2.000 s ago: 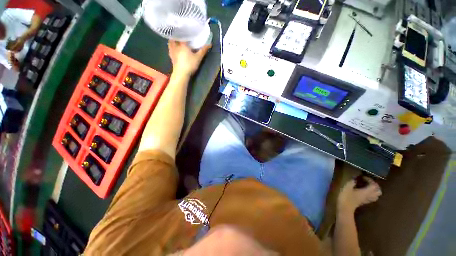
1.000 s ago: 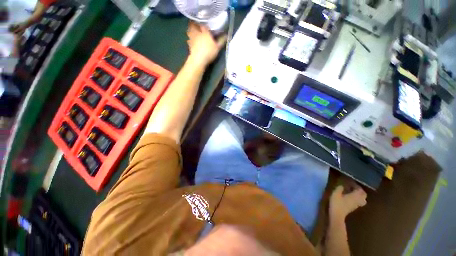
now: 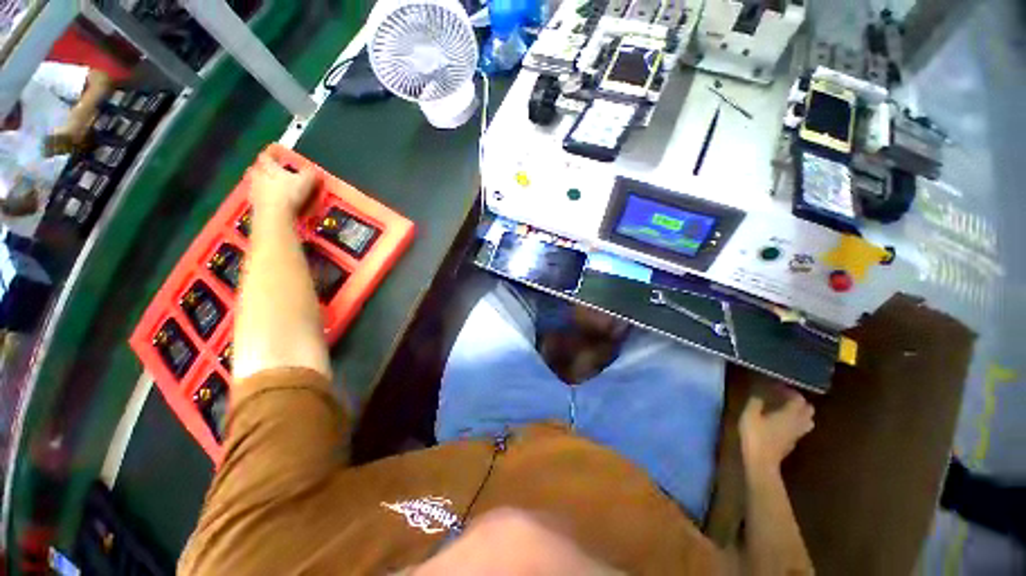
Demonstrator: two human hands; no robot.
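Note:
The red tray (image 3: 377, 276) lies on the green bench at the left, with black display units (image 3: 199, 307) in its pockets. My left hand (image 3: 281, 189) is at the tray's far end, over its upper left pocket; my forearm covers part of the tray. The fingers are bent down and what they touch is hidden. My right hand (image 3: 776, 428) is low at the right, beside my thigh, loosely curled; I cannot see whether it holds anything. Display units sit in the left fixture (image 3: 604, 126) and right fixture (image 3: 827, 186) of the white press machine (image 3: 534, 158).
The control screen (image 3: 666, 225) is lit blue. A smartphone (image 3: 538, 259) and a wrench (image 3: 692, 313) lie on the dark shelf (image 3: 776, 347) above my lap. A white fan (image 3: 425, 54) stands at the bench's back. An open brown box (image 3: 889, 416) is at the right. Another person's arm (image 3: 81, 113) shows far left.
My left hand has left the fan's base and moved left to the far end of the red tray. The camera view has shifted. My right hand stays low at the right.

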